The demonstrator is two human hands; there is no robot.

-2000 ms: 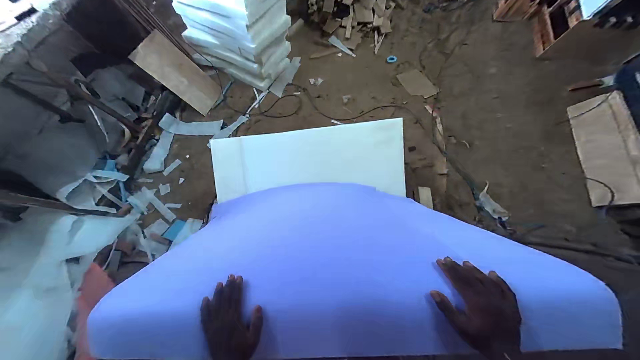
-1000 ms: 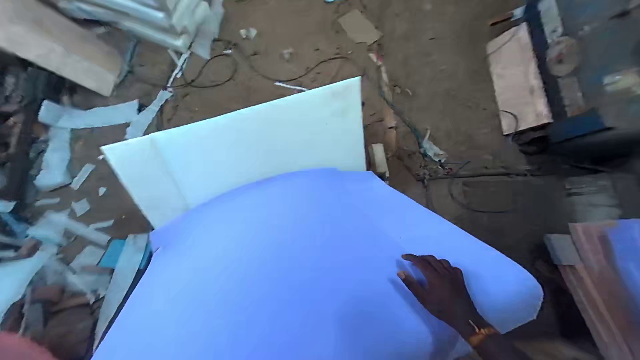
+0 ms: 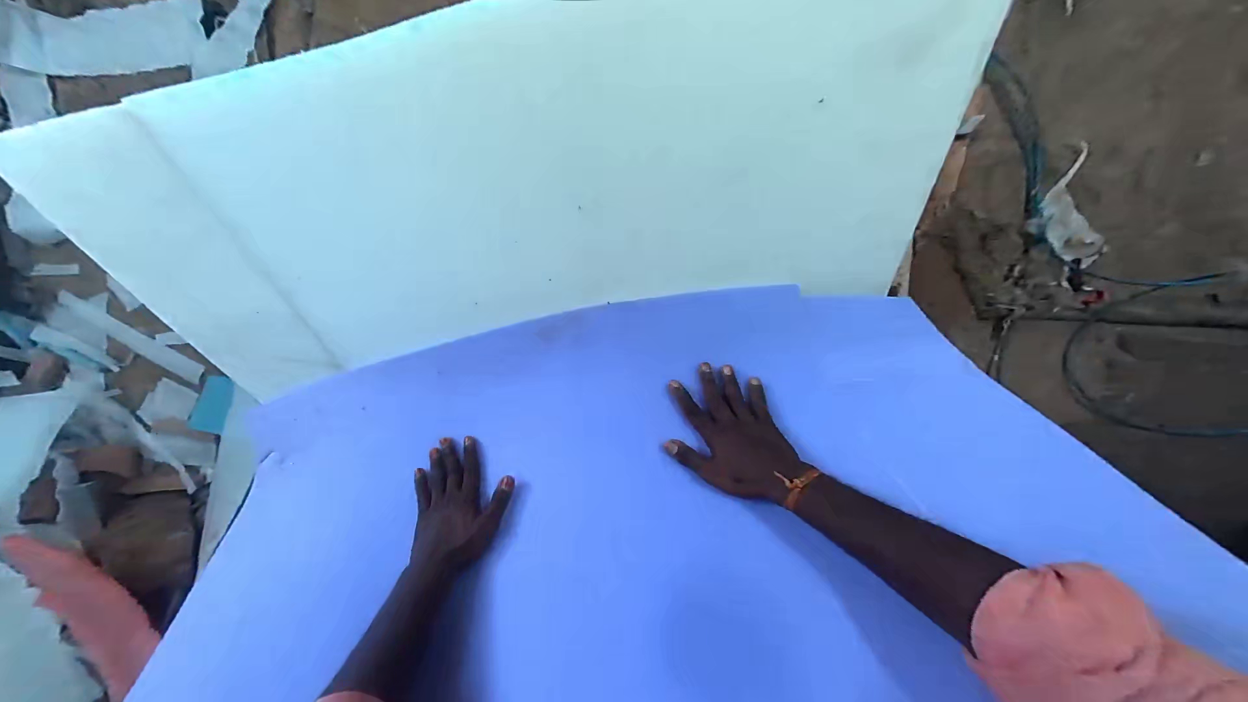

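A large blue-violet sheet, seemingly foam, (image 3: 604, 585) spreads across the lower part of the head view. My left hand (image 3: 456, 512) lies palm down on it, left of the middle, fingers apart and holding nothing. Farther forward and to the right, my right hand (image 3: 731, 439) also rests flat on the sheet with spread fingers; an orange band circles that wrist. Beyond the curved far edge of the blue sheet is a pale, whitish panel (image 3: 546, 166) with a crease near its left end. The two meet along that edge.
Pale offcut strips (image 3: 127, 336) and scraps litter the floor at the left, with a small blue piece (image 3: 212, 405) among them. Dark cable (image 3: 1082, 380) loops over the brown floor at the right, near a whitish scrap (image 3: 1068, 229).
The view has moved closer to the sheets. My left hand, out of view one second ago, is on the blue sheet again. My right hand has moved from near its right end toward the middle.
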